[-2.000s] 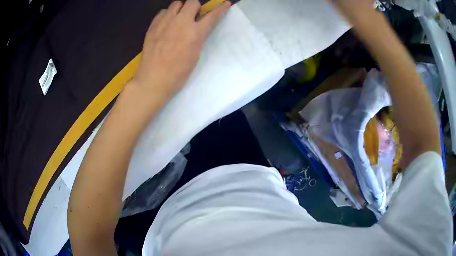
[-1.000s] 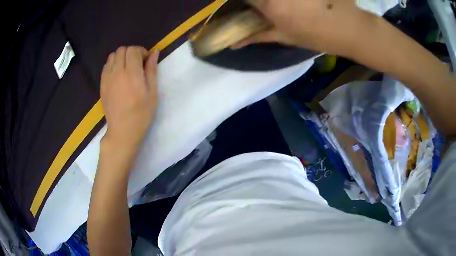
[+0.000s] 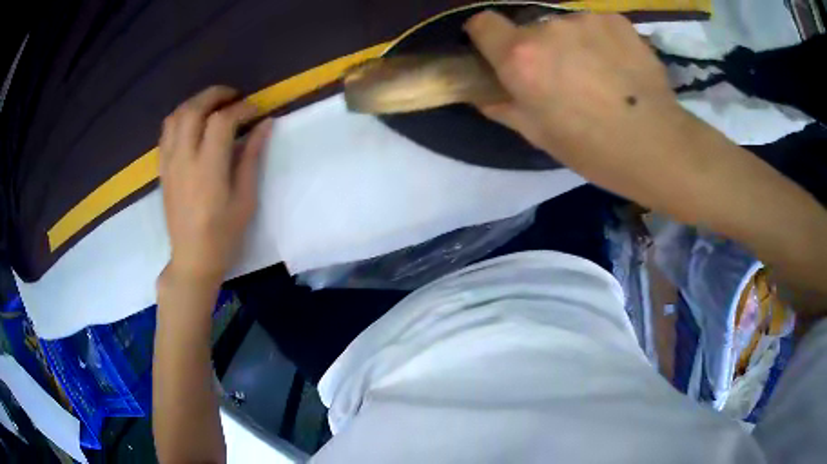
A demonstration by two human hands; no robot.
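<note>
A dark garment (image 3: 181, 45) lies across the upper left, with a yellow strip (image 3: 107, 198) along its hem edge. White pressing cloth (image 3: 354, 186) shows below the hem. My left hand (image 3: 204, 177) rests on the strip and hem with bent fingers; what its fingertips hold, if anything, is hidden. My right hand (image 3: 576, 77) grips the worn tan-brown handle of an iron (image 3: 408, 83). The iron's black pointed plate lies over the strip and hem at upper centre. The strip shows again to the right of the iron.
A dark cord (image 3: 771, 68) runs to the right edge. Clear plastic (image 3: 426, 258) hangs under the table edge. A blue crate (image 3: 100, 372) is below left. A plastic bag with orange contents (image 3: 745, 317) is below right.
My right hand has come in from the upper right with the iron, now onto the hem. My left hand has moved left along the strip. The view has turned, and the care label is no longer visible.
</note>
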